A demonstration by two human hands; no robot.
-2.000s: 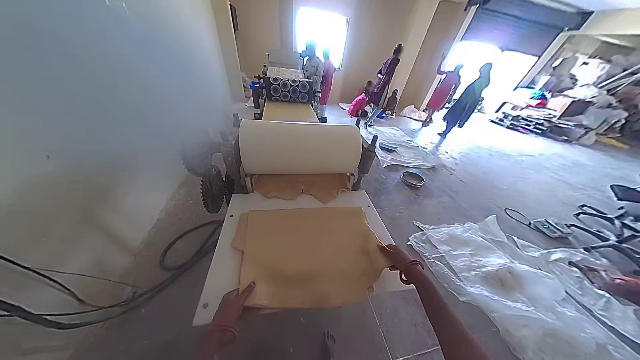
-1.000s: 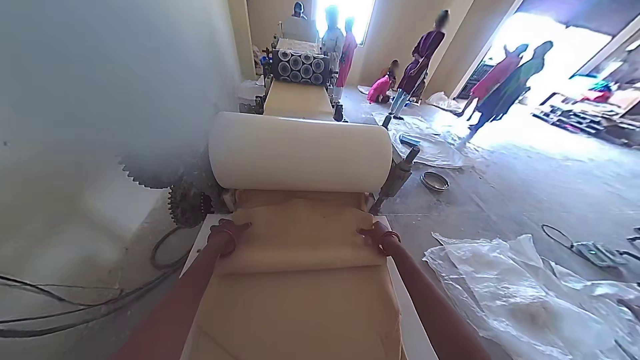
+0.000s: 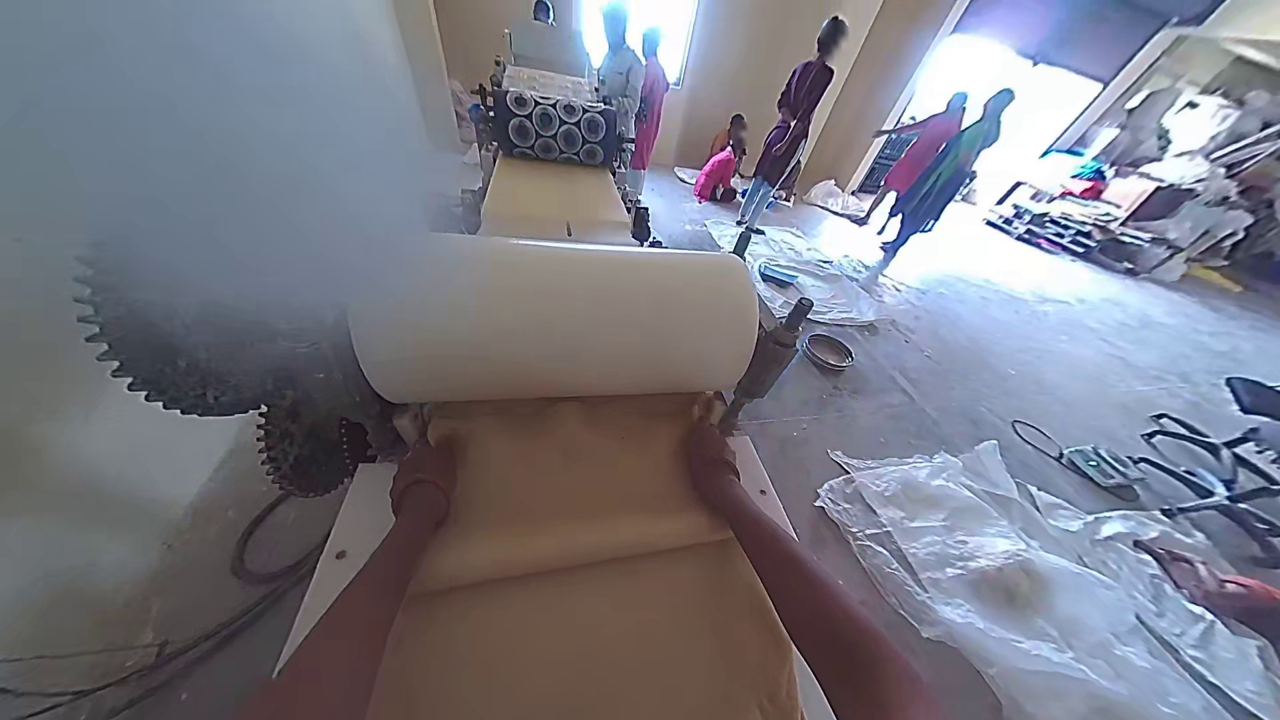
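Note:
A tan sheet of dough [image 3: 580,500] lies over the white feed board [image 3: 345,560], its far edge at the underside of a wide white roller [image 3: 560,320]. My left hand [image 3: 428,465] rests at the sheet's left edge, close below the roller. At the right edge, just as near the roller, is my right hand [image 3: 710,455]. The fingertips of both hands are hard to make out, so whether they grip the sheet does not show. A fold crosses the sheet nearer to me. Beyond the roller, a tan band [image 3: 555,200] runs to a set of patterned rollers [image 3: 560,130].
Toothed gears [image 3: 310,445] stand left of the roller, with cables [image 3: 270,590] on the floor below. Clear plastic sheeting [image 3: 980,570] spreads at right, where another person's hand [image 3: 1190,580] shows. A round metal ring [image 3: 828,351] lies near the roller. Several people are farther back.
Both hands have moved forward to the roller. The sheet, lying on the board short of the roller two seconds ago, now reaches it. The view has moved closer to the roller.

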